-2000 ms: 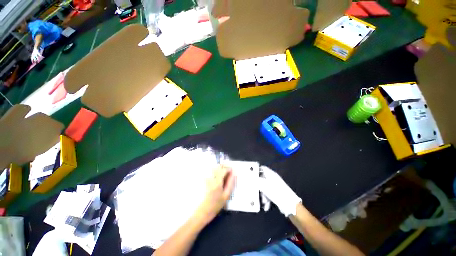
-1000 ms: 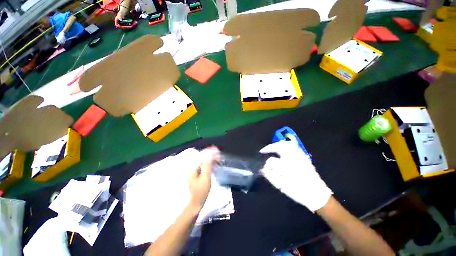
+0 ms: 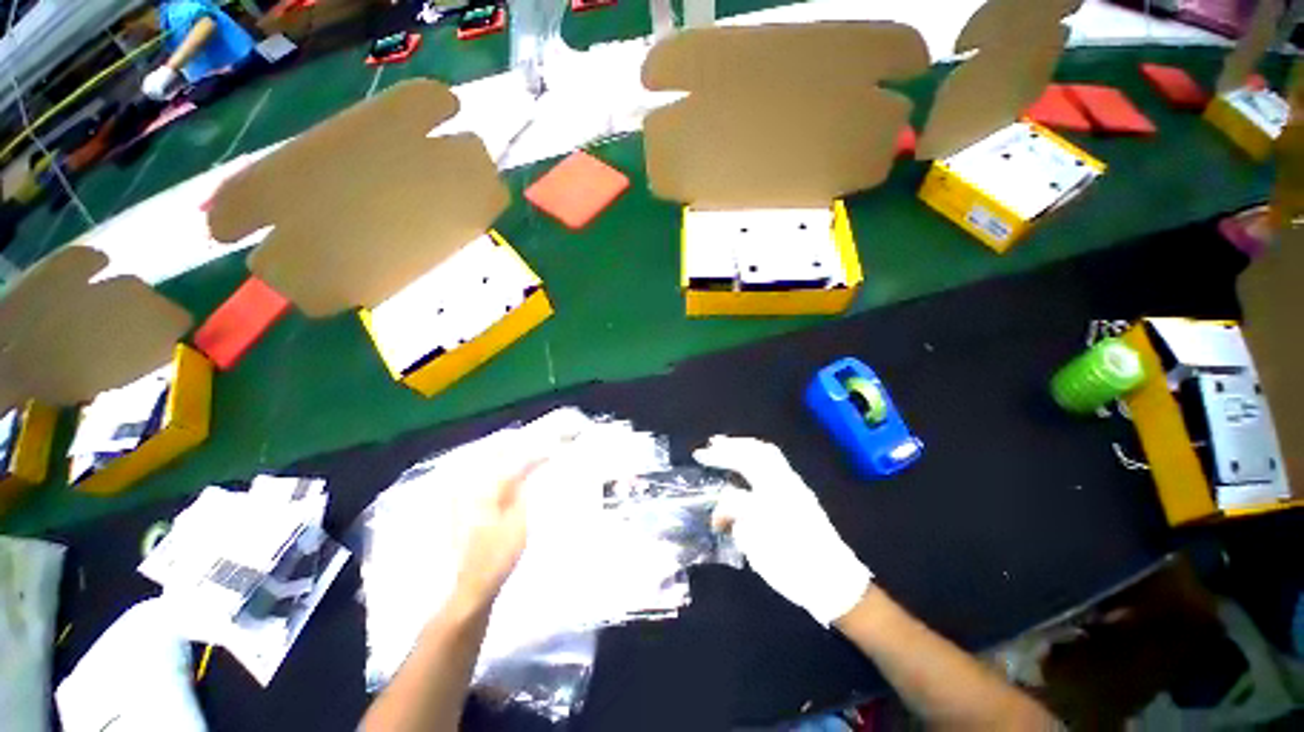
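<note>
My bare left hand (image 3: 494, 536) is over the left part of the whitish stack of poly bags (image 3: 429, 586); whether it holds a bag edge is unclear. My right hand (image 3: 787, 529), in a white glove, grips the right end of a shiny, crinkled clear poly bag (image 3: 665, 493) above the stack's right edge. The bag looks grey and folded; what is inside cannot be made out. A blue tape dispenser (image 3: 864, 418) stands on the black mat (image 3: 987, 472), right of and beyond my right hand.
Open yellow boxes (image 3: 772, 300) with raised brown flaps stand along the green conveyor (image 3: 601, 336). Red pads (image 3: 576, 189) lie between them. Leaflets (image 3: 250, 558) are at left. A green roll (image 3: 1097, 376) touches the box (image 3: 1176, 429) at right. A person's blue sleeve (image 3: 208, 36) shows top left.
The blurred grey item between my hands now appears as a crinkled bag in my right hand. My left hand has moved left, and my right hand no longer covers the dispenser. The view has shifted.
</note>
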